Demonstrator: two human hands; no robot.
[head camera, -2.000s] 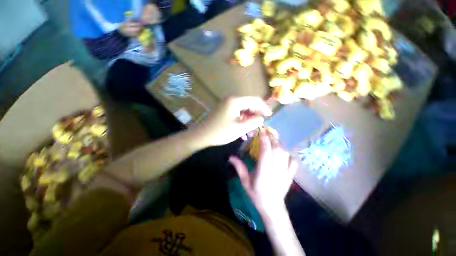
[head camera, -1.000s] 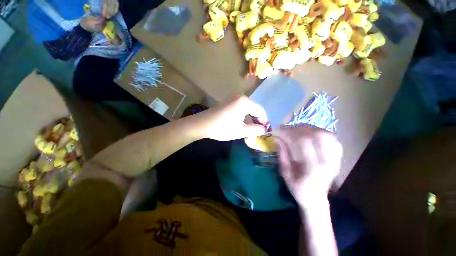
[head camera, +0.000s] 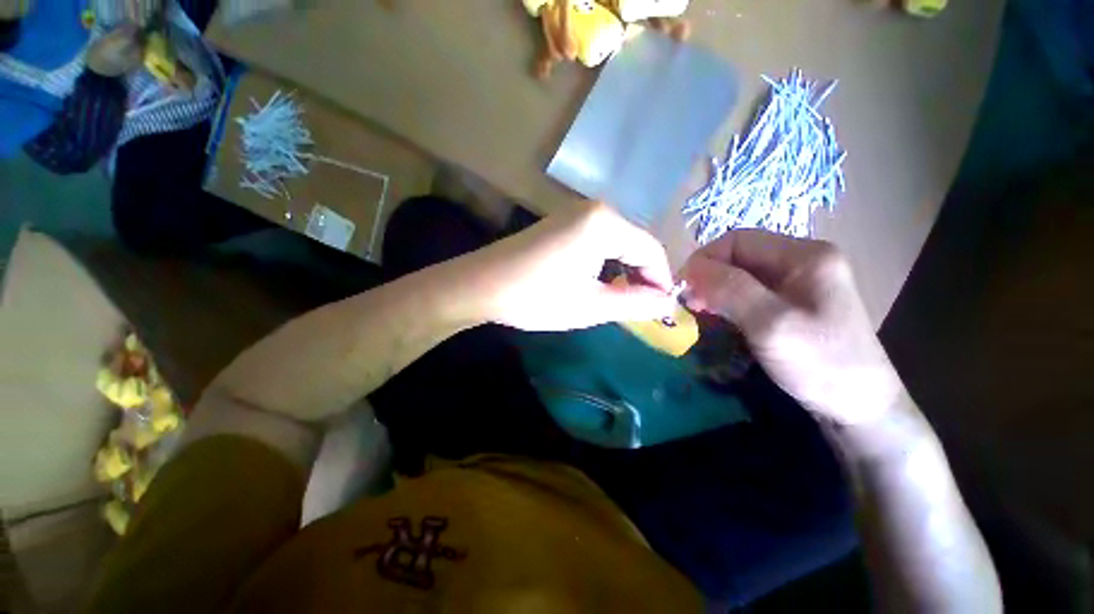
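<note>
A yellow plush toy (head camera: 662, 329) hangs just under my fingertips above my lap; a bag around it is hard to make out. My left hand (head camera: 588, 270) is closed on the gathered top above the toy. My right hand (head camera: 792, 309) pinches a small white tip, likely a twist tie (head camera: 680, 292), right against my left fingertips. A fanned pile of white twist ties (head camera: 774, 162) and a grey-blue stack of poly bags (head camera: 648, 120) lie on the cardboard surface (head camera: 468, 102) beyond my hands.
Loose yellow toys (head camera: 588, 29) lie at the top edge. A large open carton (head camera: 54, 360) with toys stands at the left. A small carton (head camera: 360, 168) holds another tie pile (head camera: 274, 144). A person in blue (head camera: 48, 60) sits at the upper left.
My right hand has come from the near edge of the tie pile back to my left fingertips, with a white tip now showing there. The view has shifted, leaving most of the toy heap outside.
</note>
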